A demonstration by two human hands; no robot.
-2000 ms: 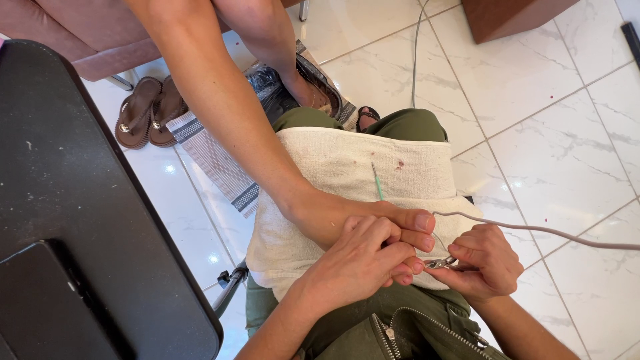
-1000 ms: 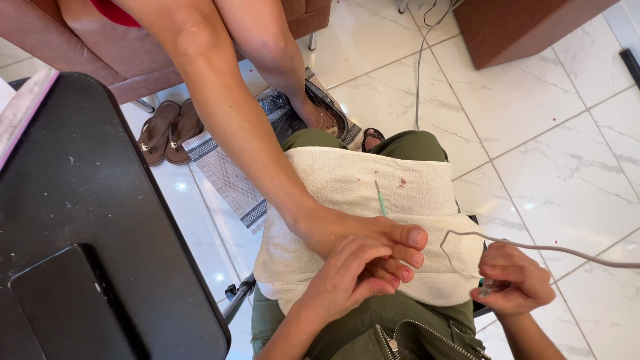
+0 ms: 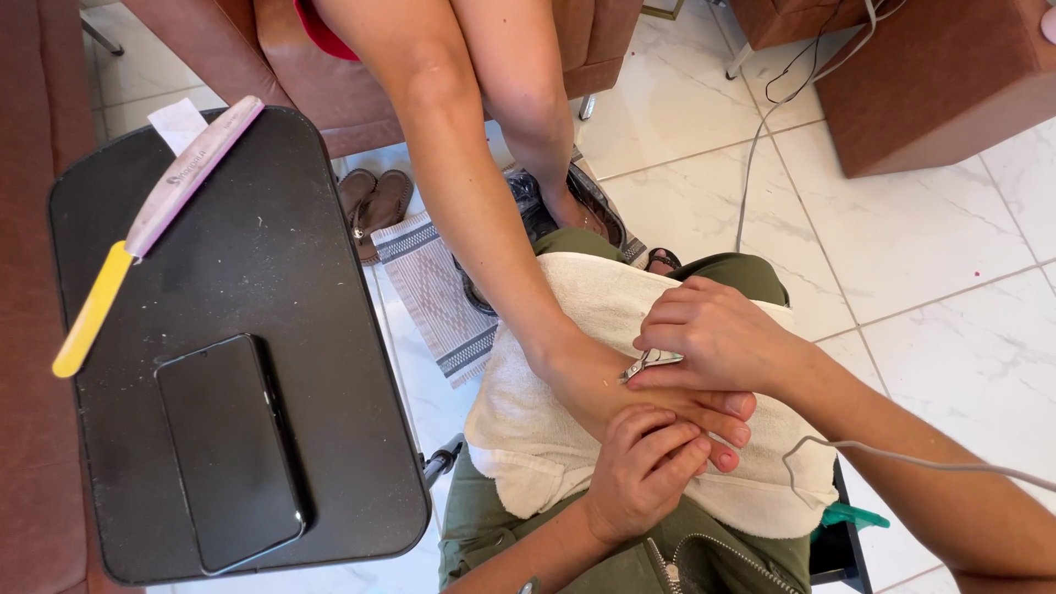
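Observation:
Another person's bare foot rests across a cream towel on my lap. My right hand holds metal cuticle nippers over the top of the foot, their jaws at the skin near a small pale fleck. My left hand lies curled over the outer side of the foot beside the smaller toes, fingertips touching it. A grey cord runs over my right forearm and ends in a loop on the towel.
At left stands a black table with a smartphone, a purplish nail file and a yellow nail file. Brown sandals and a woven mat lie on the tiled floor. Brown seats stand behind. A green item is at lower right.
My right hand has moved with the nippers from beside the toes to the top of the foot. The left hand has settled on the side of the foot. The view has shifted.

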